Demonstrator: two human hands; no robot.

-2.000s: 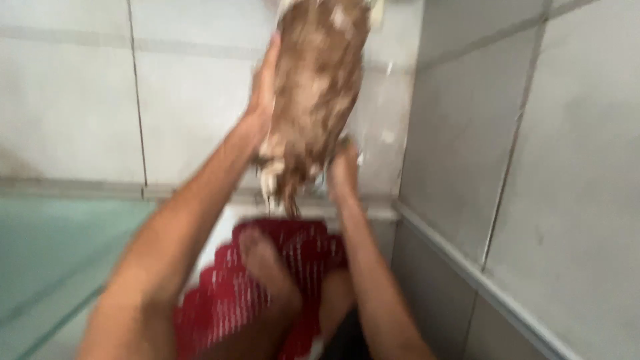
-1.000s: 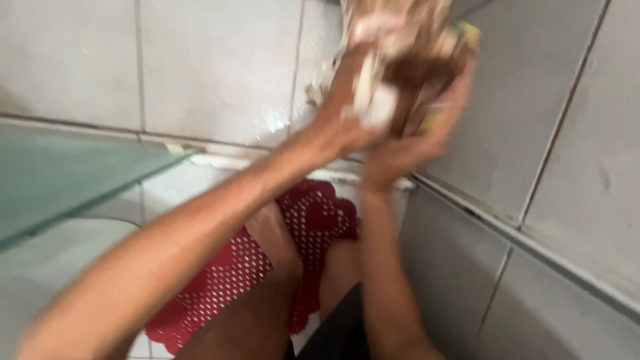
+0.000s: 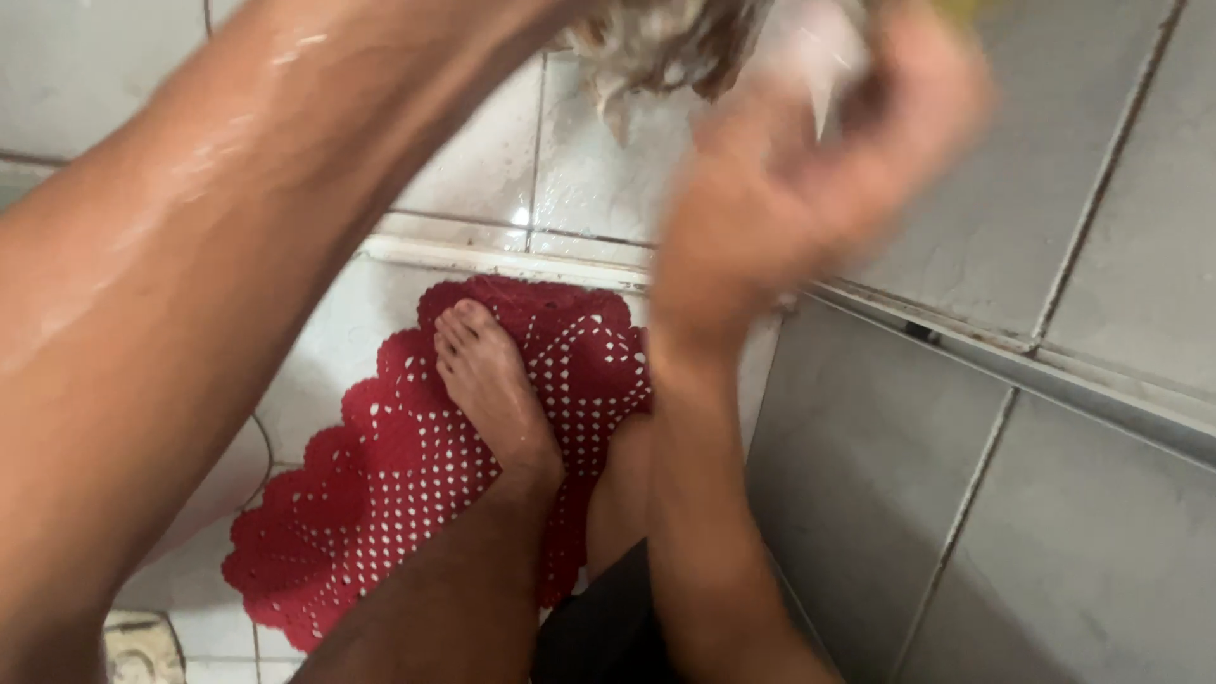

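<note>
Wet, matted brown and cream fur of a small animal [image 3: 665,47], perhaps a dog, shows at the top edge; most of it is out of frame. My left forearm crosses the upper left and leaves at the top near the fur, its hand outside the view. My right hand [image 3: 826,161] is raised just right of the fur, fingers curved and heavily blurred. A whitish, blurred thing [image 3: 817,47] lies against its fingers, with a bit of something yellow [image 3: 959,9] behind them. Whether the right hand grips either is unclear.
My bare foot [image 3: 489,380] stands on a red crochet mat [image 3: 399,456] below a pale raised sill [image 3: 494,256]. Grey wall tiles [image 3: 950,237] rise at the right. Wet white tiles [image 3: 589,180] lie beyond the sill. A beige object [image 3: 142,646] sits at lower left.
The animal, largely in view two seconds ago between my hands, now shows only at the top edge. My left hand has passed out of view at the top. The view has shifted.
</note>
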